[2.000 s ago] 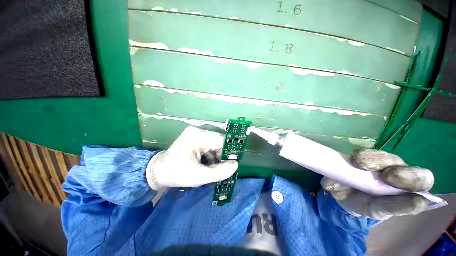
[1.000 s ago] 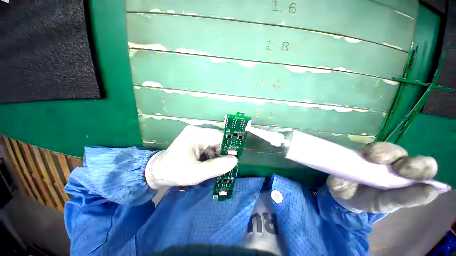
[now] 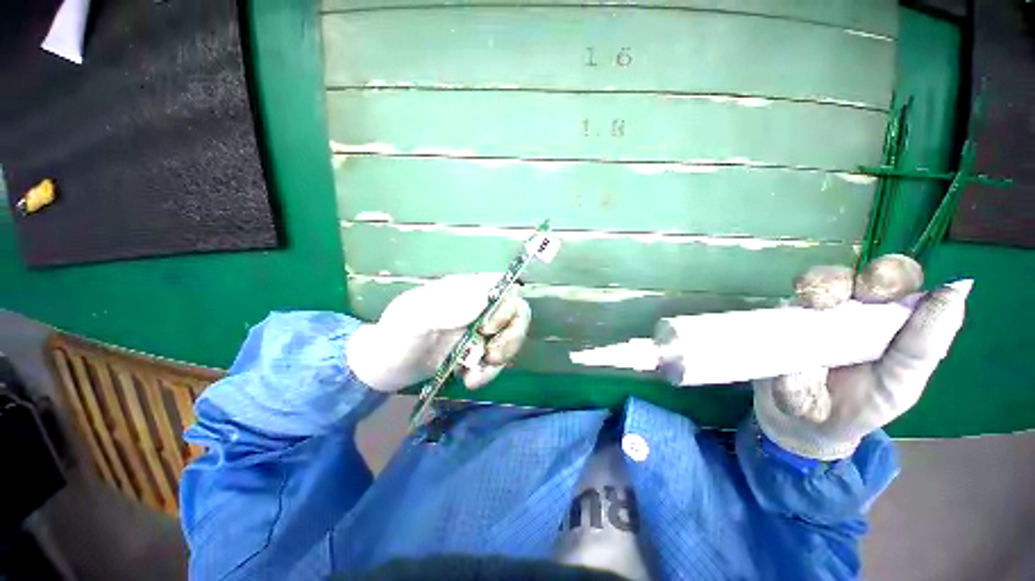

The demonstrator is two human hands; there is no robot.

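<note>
My left hand [image 3: 437, 331], in a white glove, holds the narrow green circuit board [image 3: 495, 297] above the near edge of the plate. The board is turned nearly edge-on, slanting from lower left to upper right, with a white part near its upper end. My right hand [image 3: 857, 358], gloved with greyed fingertips, holds the white glue tube [image 3: 738, 343] roughly level. The tube's white tapered nozzle [image 3: 613, 355] points left toward the board, with a gap between them.
The pale green grooved plate [image 3: 477, 119] has white residue along its lines. Crossed green strips [image 3: 908, 193] lie to its right. A yellow item [image 3: 39, 196] and a white tube [image 3: 68, 28] lie on the left black mat [image 3: 148, 148]. Another black mat [image 3: 1004, 125] is at the right edge.
The board has turned from face-up to nearly edge-on. The nozzle has come away from the board's edge. My right hand has turned, bringing the tube closer to level. The view has shifted.
</note>
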